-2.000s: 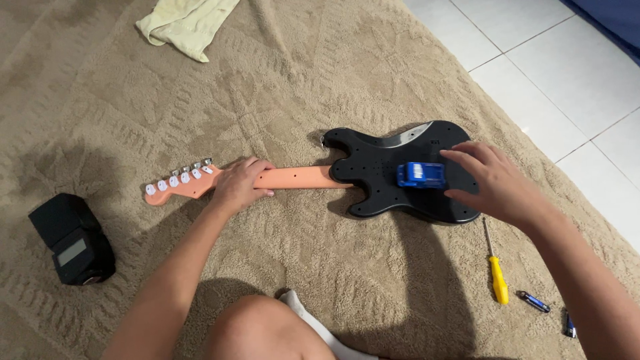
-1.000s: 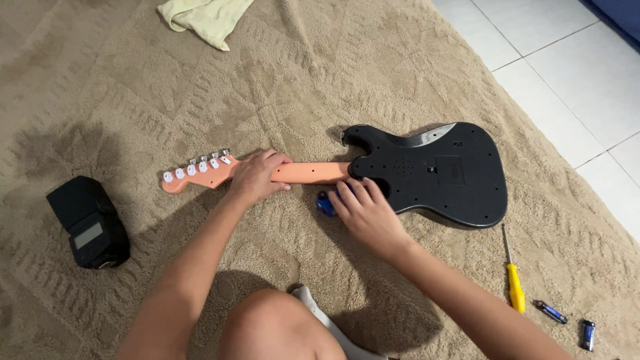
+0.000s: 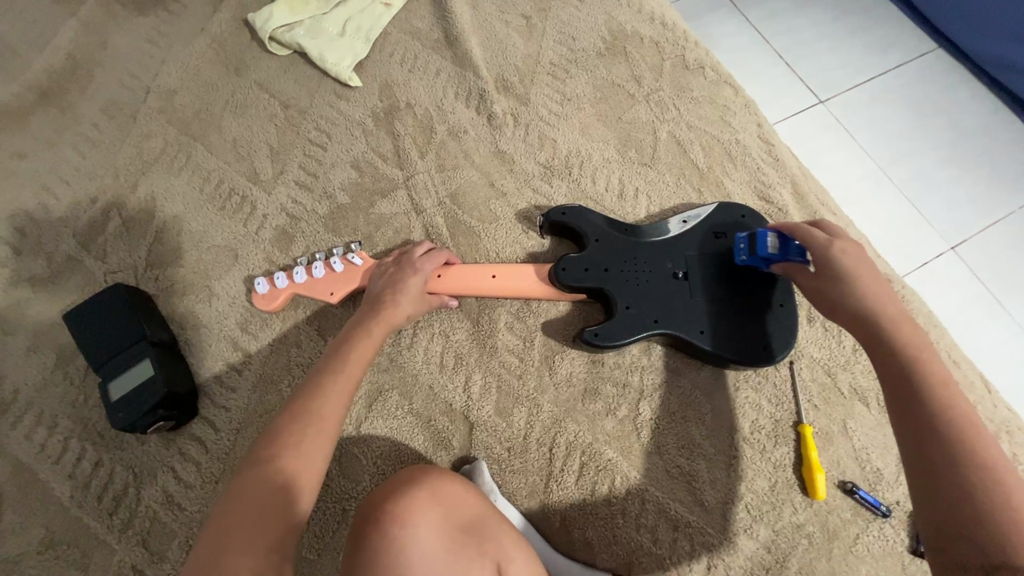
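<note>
A toy guitar lies back side up, with a black plastic body (image 3: 664,280) on the right and an orange neck (image 3: 512,280) pointing left. My left hand (image 3: 406,286) grips the neck near the headstock (image 3: 312,280), which carries white tuning pegs. Between the thumb and fingers of my right hand (image 3: 836,276) is a small blue toy car (image 3: 768,249), over the upper right part of the body. Whether the car touches the body cannot be told.
A yellow-handled screwdriver (image 3: 810,464) and a blue battery (image 3: 866,499) lie below the guitar body. A black camera flash (image 3: 140,364) is at the left, a pale yellow cloth (image 3: 332,32) at the top. The brown blanket (image 3: 448,160) ends beside white floor tiles (image 3: 904,120).
My right hand has gone from beside the neck joint, where the blue car was one second ago, to the right end of the body with the car. My left hand stays on the neck.
</note>
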